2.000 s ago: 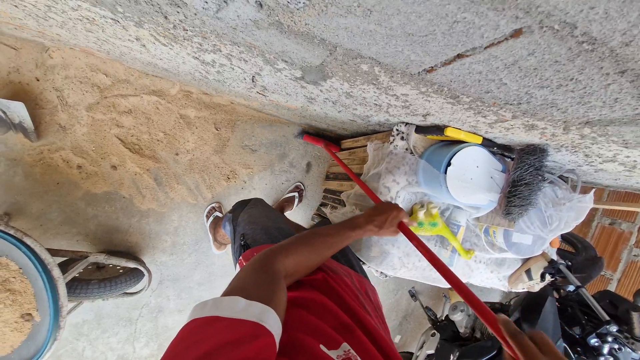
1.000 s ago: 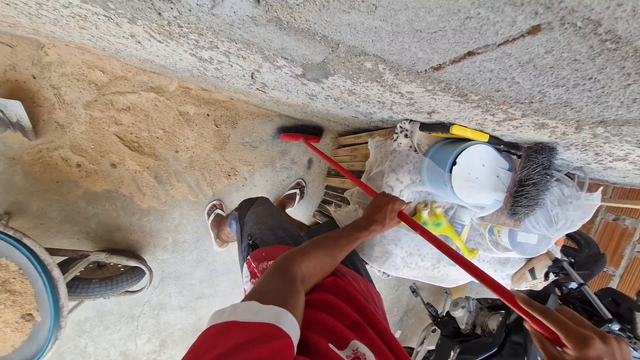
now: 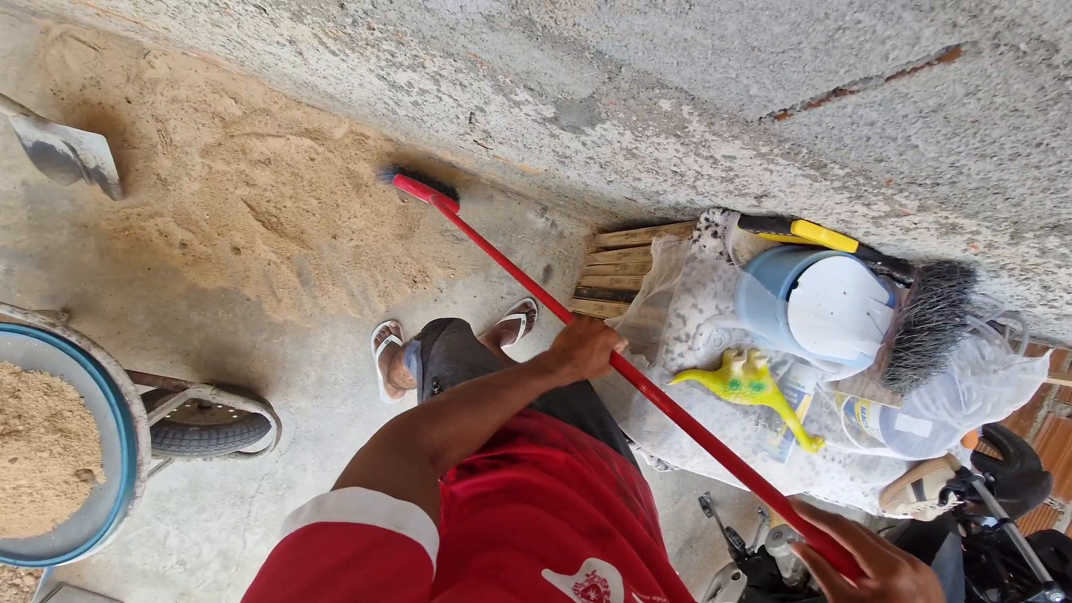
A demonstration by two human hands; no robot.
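My left hand [image 3: 586, 347] is closed around the middle of a broom's red handle [image 3: 511, 266], in front of my body. My right hand [image 3: 875, 557] grips the handle close to its end, at the lower right. The handle runs diagonally across the view to the red broom head [image 3: 425, 191], whose dark bristles touch the concrete floor at the edge of the spread sand [image 3: 276, 201], near the base of the wall. Part of the bristles is hidden by the head.
Rough wall [image 3: 670, 109] along the top. Right: wooden pieces [image 3: 634, 258], blue bucket [image 3: 762, 297], wire-like bristle brush [image 3: 931, 327], yellow dinosaur toy [image 3: 741, 381], motorcycle parts [image 3: 779, 553]. Left: shovel blade [image 3: 71, 155], wheelbarrow wheel [image 3: 209, 425], sand-filled round container [image 3: 126, 444]. Sandalled feet [image 3: 389, 360] stand mid-floor.
The broom head has moved left along the wall's base, away from the wooden pieces to the sand's edge. Both hands remain on the handle.
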